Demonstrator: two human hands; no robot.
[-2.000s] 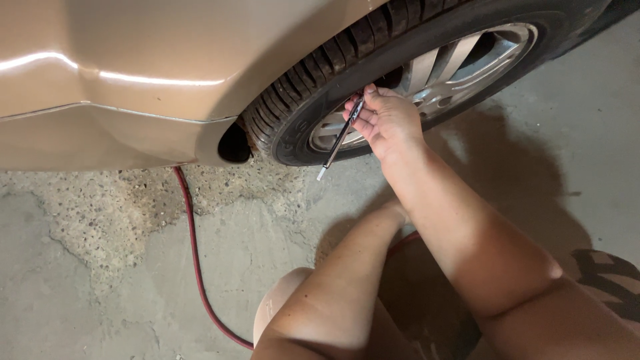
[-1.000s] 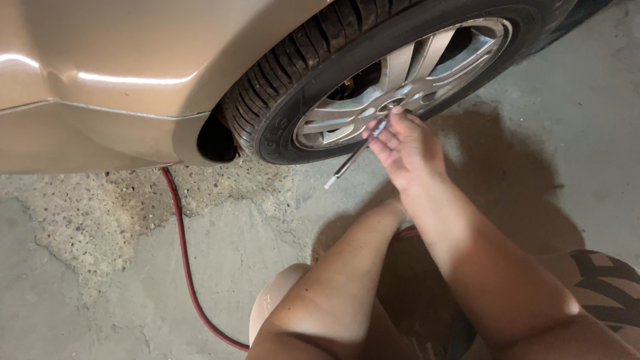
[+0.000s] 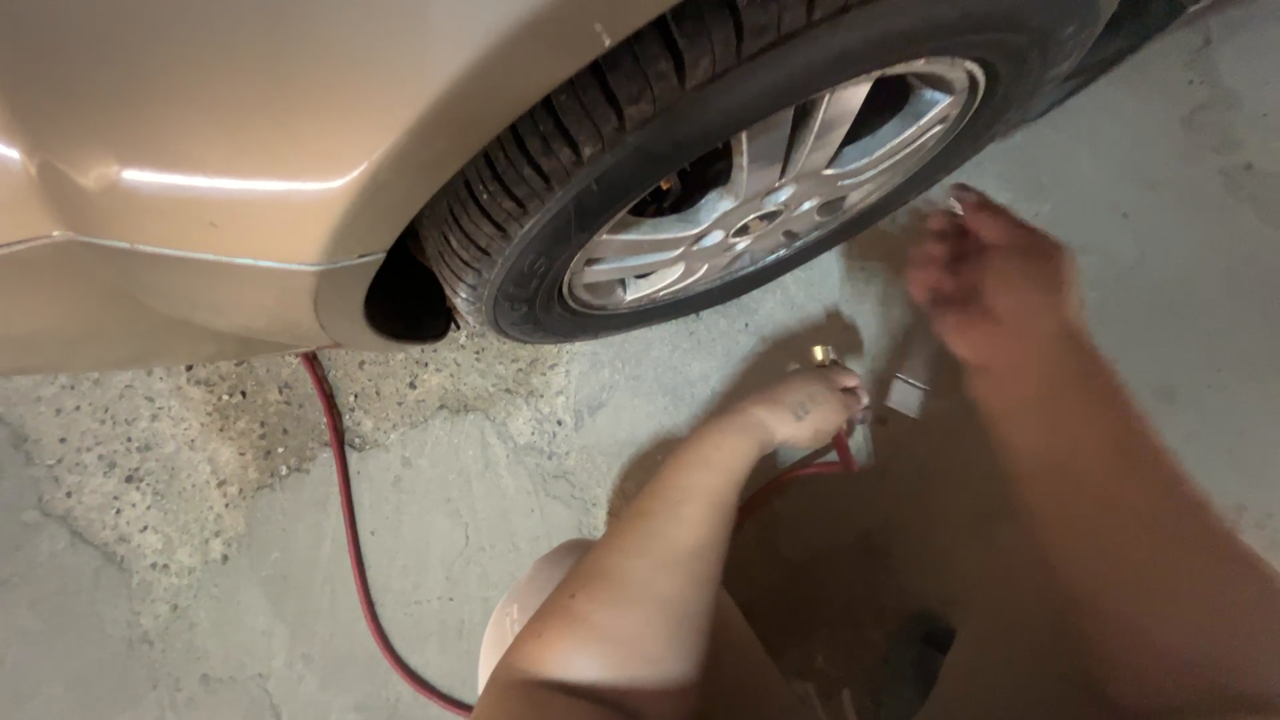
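My left hand (image 3: 810, 408) is closed around the end of a red rubber hose (image 3: 845, 455), low beside the wheel. A brass fitting (image 3: 822, 353) sticks out above its fingers. My right hand (image 3: 990, 270), blurred, is raised to the right of the tire (image 3: 610, 300), apart from it. A shiny bit shows at its fingertips, and a blurred pale end of what looks like the pencil-type tire gauge (image 3: 907, 396) shows below; the middle of the gauge is not distinct. The silver alloy wheel (image 3: 690, 235) has its open center facing me.
The tan car body (image 3: 200, 110) fills the upper left, with a dark opening (image 3: 408, 298) at its lower edge by the tire. Red hose (image 3: 350, 520) runs from under the car across the rough concrete floor (image 3: 480, 590). My knee (image 3: 530, 600) is at the bottom.
My right hand has moved away from the wheel to the right, taking the gauge from in front of the rim. My left hand, hidden before, now shows with the hose end and brass fitting.
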